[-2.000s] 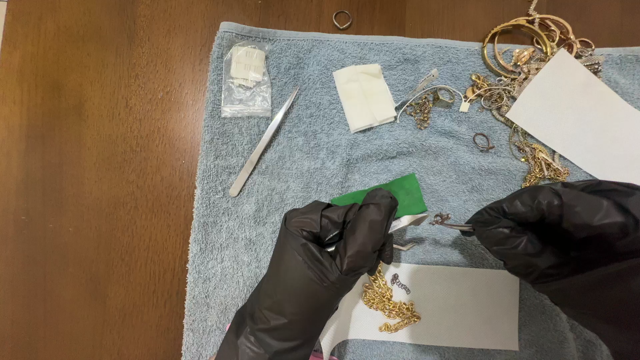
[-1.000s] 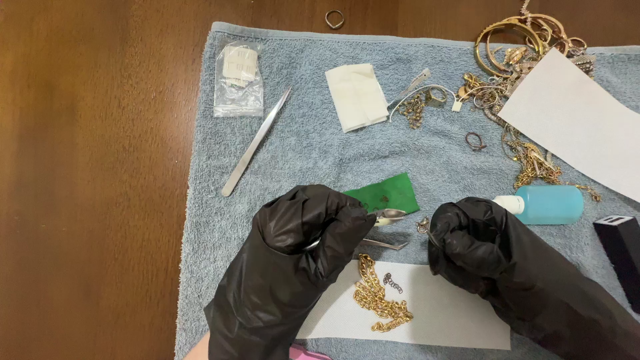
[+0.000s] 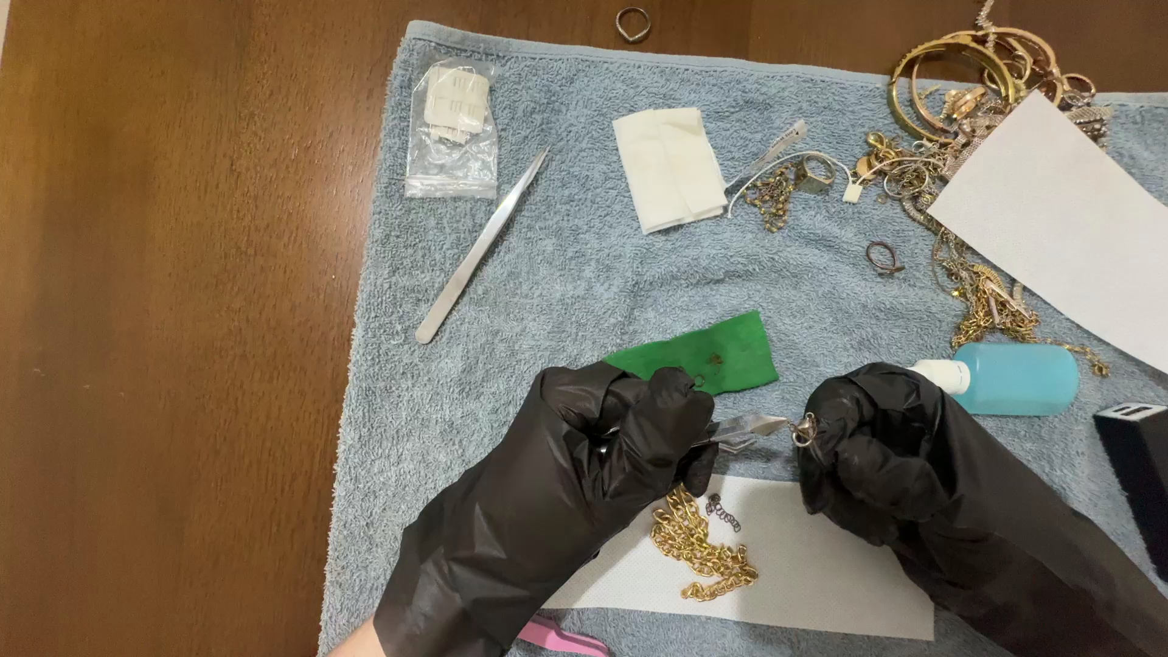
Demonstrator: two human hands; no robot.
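Note:
My left hand (image 3: 602, 456), in a black glove, is closed around metal tweezers (image 3: 753, 426) whose tips point right. Those tips meet a small ring-shaped jewelry piece (image 3: 804, 430) at the fingertips of my right hand (image 3: 867, 447), also gloved in black and pinching it. Whether the tweezers grip the piece cannot be told. Behind my left hand lies a green strip (image 3: 721, 351) with dark marks. On white paper (image 3: 821, 566) below the hands rest a gold chain (image 3: 698, 547) and a short dark chain (image 3: 723, 514).
A blue towel (image 3: 584, 274) covers the wooden table (image 3: 182, 274). On it lie other tweezers (image 3: 484, 246), a plastic bag (image 3: 452, 128), a folded white cloth (image 3: 671, 169), a blue bottle (image 3: 1017, 379), a black block (image 3: 1141, 474) and a jewelry pile (image 3: 990, 82) partly under white paper (image 3: 1068, 219).
My right hand, apart from the tweezers two seconds ago, now has the small piece against the tips of the left hand's tweezers. The blue bottle and black block have come into sight at right.

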